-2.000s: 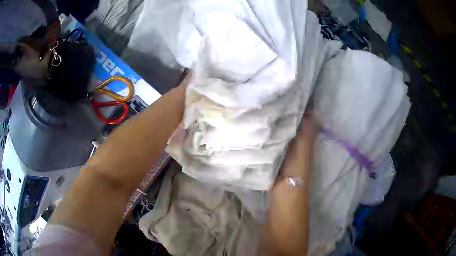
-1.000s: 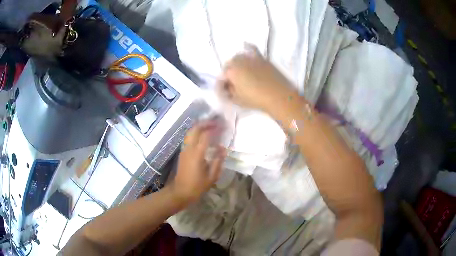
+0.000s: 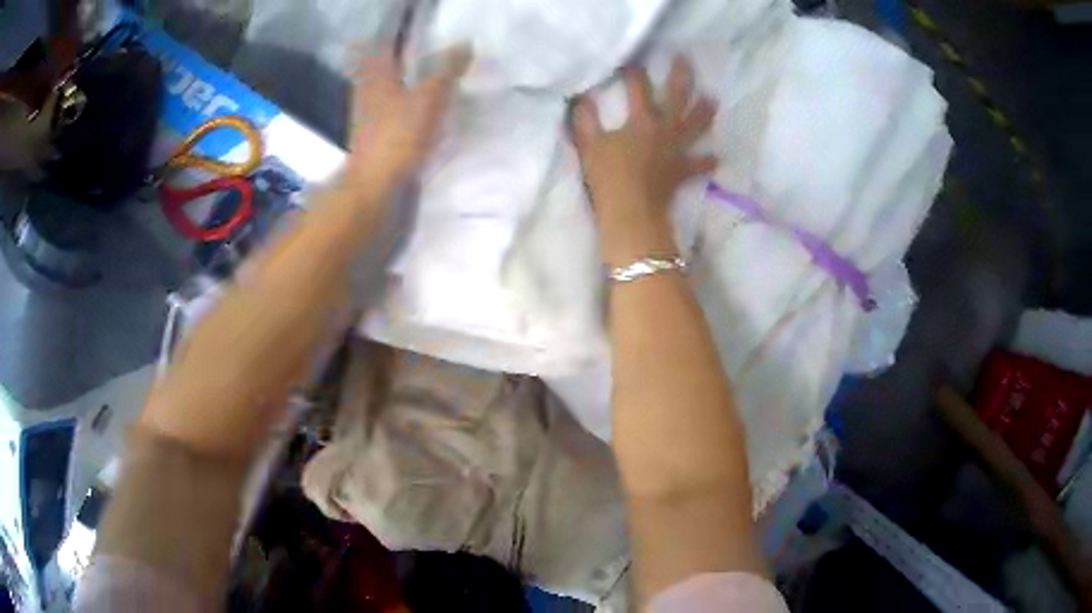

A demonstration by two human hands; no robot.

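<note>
A pile of white fabric pieces (image 3: pixel 473 228) lies in front of me, its near edge above a beige fabric heap (image 3: pixel 449 443). My left hand (image 3: pixel 401 114) is slightly blurred at the pile's left side, thumb and fingers apart. My right hand (image 3: pixel 641 138) lies on the white cloth with its fingers spread, a bracelet on the wrist. A white bundle (image 3: pixel 850 144) with a purple tie strip (image 3: pixel 796 240) is to the right of my right hand.
Scissors with orange and red handles (image 3: pixel 210 186) lie at the left, by the machine's blue stripe (image 3: pixel 198 102). A dark bag (image 3: pixel 114 114) is at the upper left. A red package (image 3: pixel 1030 413) is at the lower right. The machine table's edge runs under my left forearm.
My hands have moved apart and up along the white pile. My right hand, earlier closed near the pile's middle, is now spread flat. The white layers lie flatter than two seconds ago.
</note>
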